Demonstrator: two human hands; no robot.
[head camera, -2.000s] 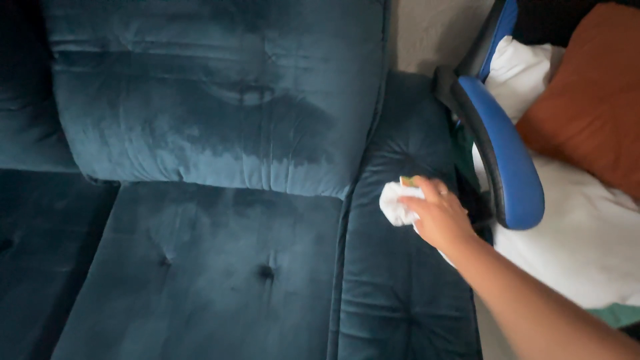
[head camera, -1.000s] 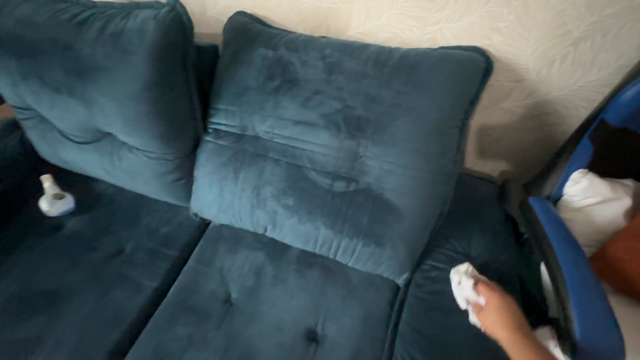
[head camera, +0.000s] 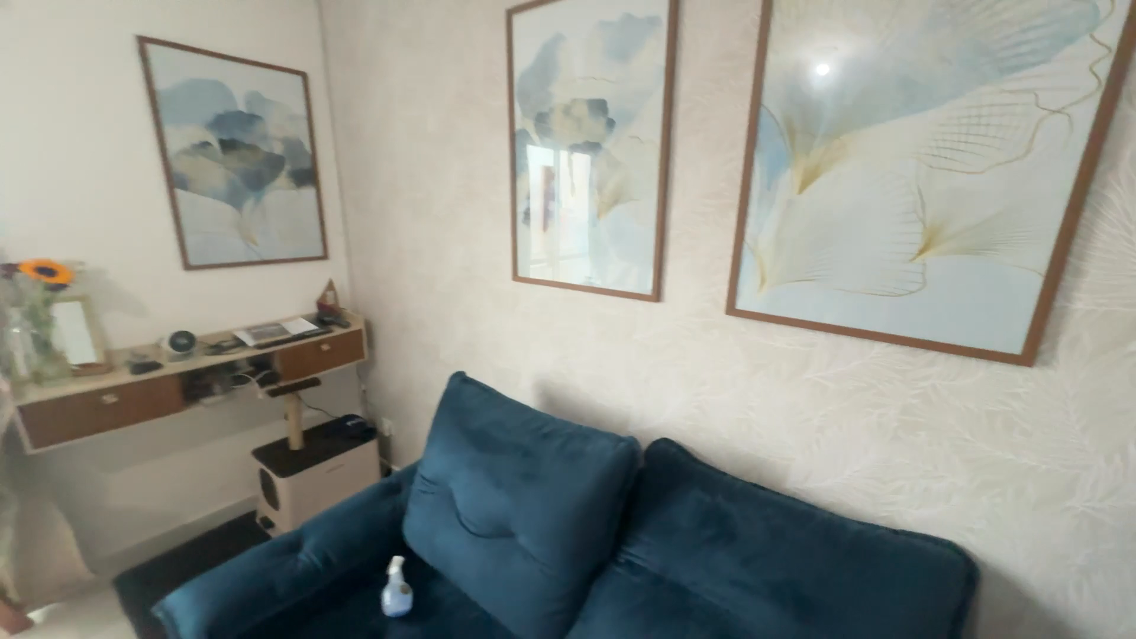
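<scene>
Neither my left hand nor my right hand shows in the head view now, so what they hold cannot be seen. A blue velvet sofa (head camera: 284, 568) fills the lower middle. On its seat, beside the left armrest, a small spray bottle (head camera: 397, 587) with a white top and a pale blue body stands upright. A tufted back cushion (head camera: 524, 506) leans behind the bottle, and another back cushion (head camera: 781, 559) lies to its right.
A wall-mounted shelf with drawers (head camera: 102, 404) carries a vase with a sunflower (head camera: 46, 273) and small items. Below it stands a box-shaped unit with a post (head camera: 319, 479) on a dark mat (head camera: 177, 568). Framed prints (head camera: 586, 146) hang on the walls.
The view has swung up and left. My right hand, with a white cloth over the sofa's right armrest in both earlier frames, is out of view.
</scene>
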